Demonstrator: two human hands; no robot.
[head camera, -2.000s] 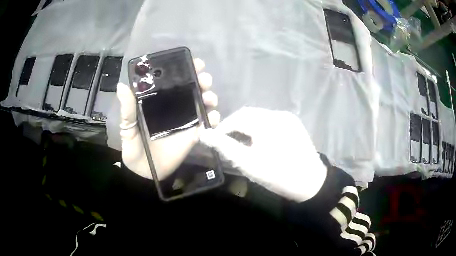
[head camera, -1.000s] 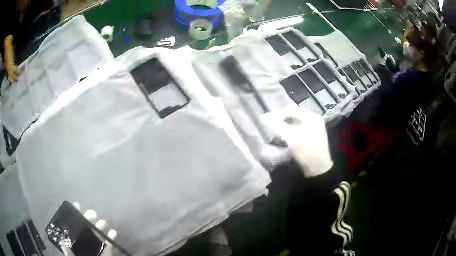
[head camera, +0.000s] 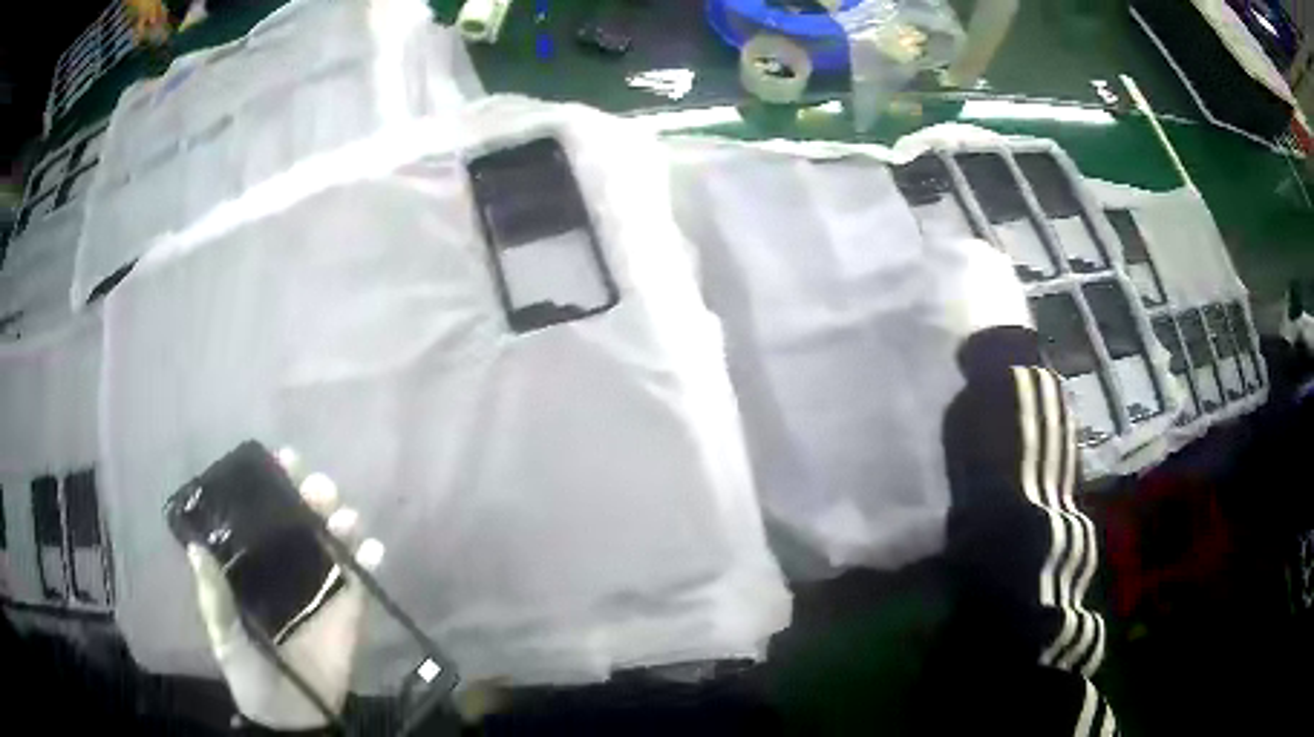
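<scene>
My left hand (head camera: 296, 655), white and overexposed, holds a black phone middle frame (head camera: 260, 540) at the lower left, above the white liner sheet (head camera: 432, 432). Its camera holes and a small white code label show. Another middle frame (head camera: 536, 223) lies on the liner at upper centre. My right hand (head camera: 991, 288) reaches right to the tray area beside several framed phone frames (head camera: 1084, 338). It is overexposed, so its fingers and anything in them cannot be made out.
Behind are a blue tape roll (head camera: 785, 17), a beige tape roll (head camera: 774, 69) and a clear plastic bag (head camera: 901, 51) on the green bench (head camera: 649, 36). More frames (head camera: 65, 533) lie at far left. A red stool (head camera: 1164, 540) is at lower right.
The view has swung right since the earliest frame. My right hand has left the held frame and moved away to the right-hand tray. My left hand still holds its frame, now at lower left.
</scene>
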